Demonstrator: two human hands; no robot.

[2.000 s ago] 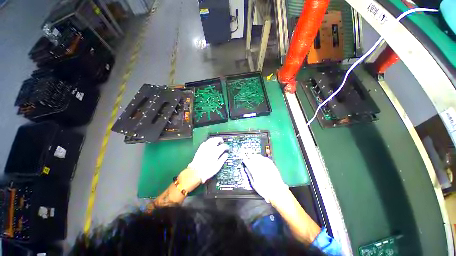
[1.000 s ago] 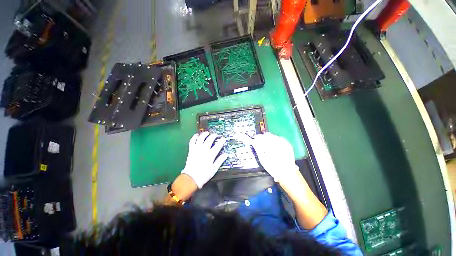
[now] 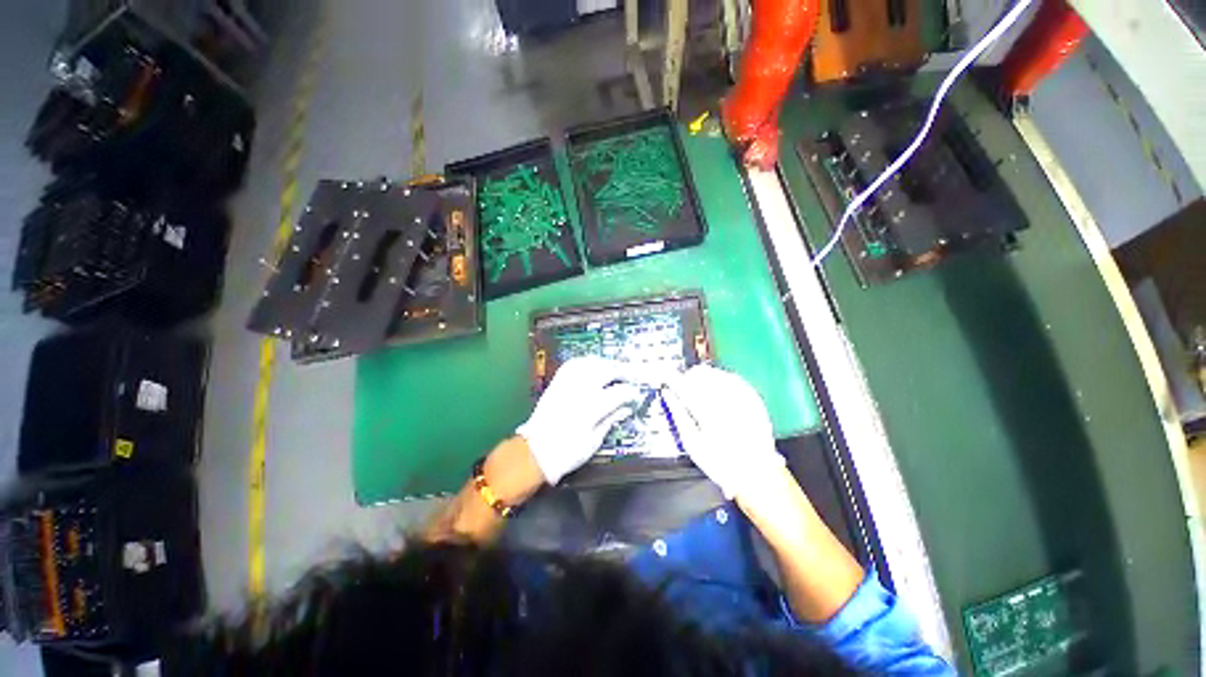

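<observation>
A black carrier (image 3: 538, 321) lies on the green mat (image 3: 423, 443) in front of me, with a whitish-green PCB panel (image 3: 591, 340) in it. My left hand (image 3: 578, 419), in a white glove, is over the left middle of the panel with its fingers bent. My right hand (image 3: 721, 421), also gloved, is over the panel's right side. The fingertips of both hands come close together near the panel's middle. The gloves hide the fingertips, so whether they grip the panel is unclear.
Two black trays (image 3: 639, 251) with thin green scrap strips stand behind the carrier. Black cover plates (image 3: 347, 269) lie on carriers at left. Stacked crates (image 3: 113, 397) stand on the floor. On the conveyor (image 3: 913, 397) are a black pallet (image 3: 926, 199) and a green board (image 3: 1025, 628). A white cable (image 3: 913, 139) hangs there.
My head view has shifted. My left hand has moved inward over the panel, and its fingertips are now close to my right hand's. The board on the conveyor appears slightly lower in view.
</observation>
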